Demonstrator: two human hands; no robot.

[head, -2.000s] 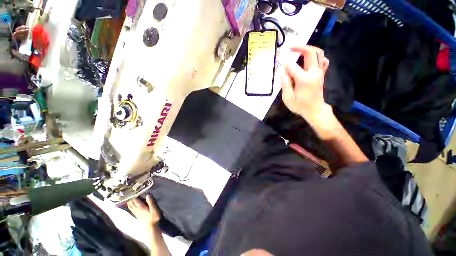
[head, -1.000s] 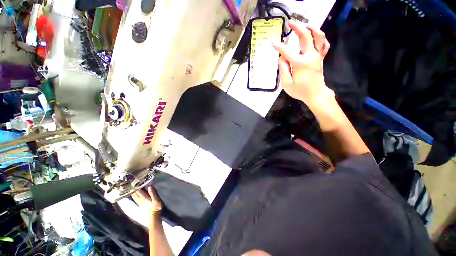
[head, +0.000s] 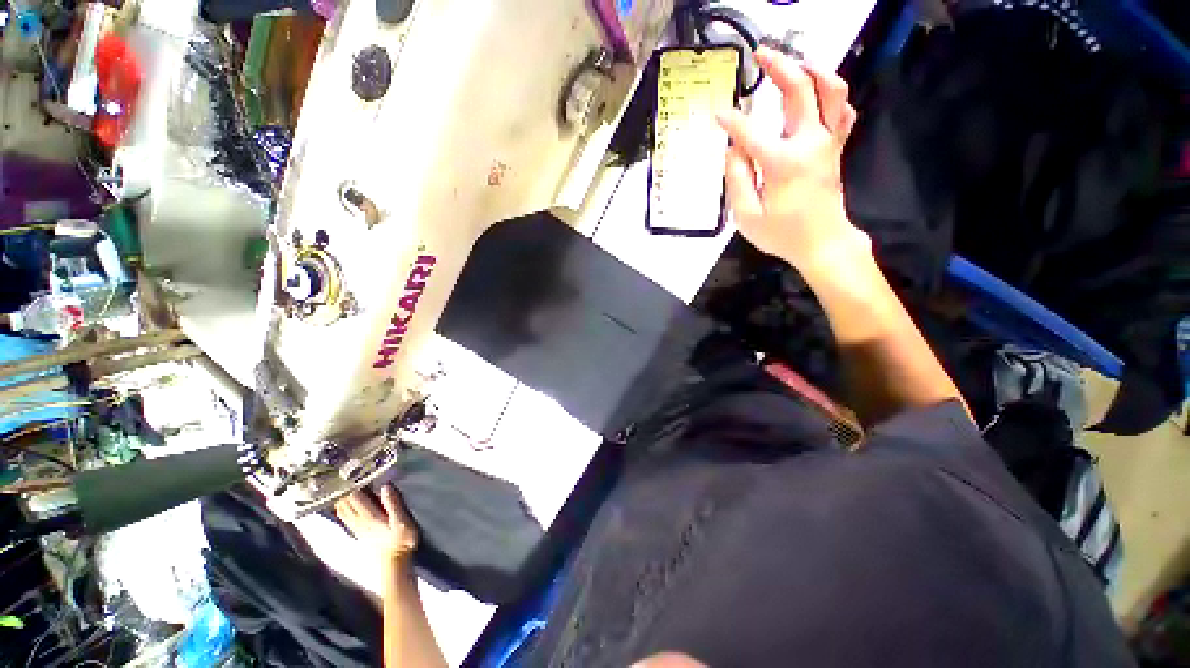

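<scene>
A smartphone (head: 692,150) with a bright yellowish screen lies on the white machine table. My right hand (head: 793,170) is over its right edge, empty, fingers bent and apart, one fingertip at the screen; contact is unclear. My left hand (head: 381,525) lies by the needle area of the cream sewing machine (head: 450,144), its thumb at the edge of a small dark cloth piece (head: 470,516). Its fingertips are partly hidden by the machine's foot area. A dark flat sheet (head: 568,313) lies on the table between the phone and the cloth piece.
A blue crate (head: 1031,311) filled with dark cloth stands at the right. A dark green thread cone (head: 163,489) is at the lower left. A black cable loops beside the phone. Cluttered materials lie beyond the machine. My dark-clothed body fills the lower right.
My right hand has moved left and up to the phone, with one finger now over its screen. The phone's screen content looks different. My left hand has stayed by the cloth piece.
</scene>
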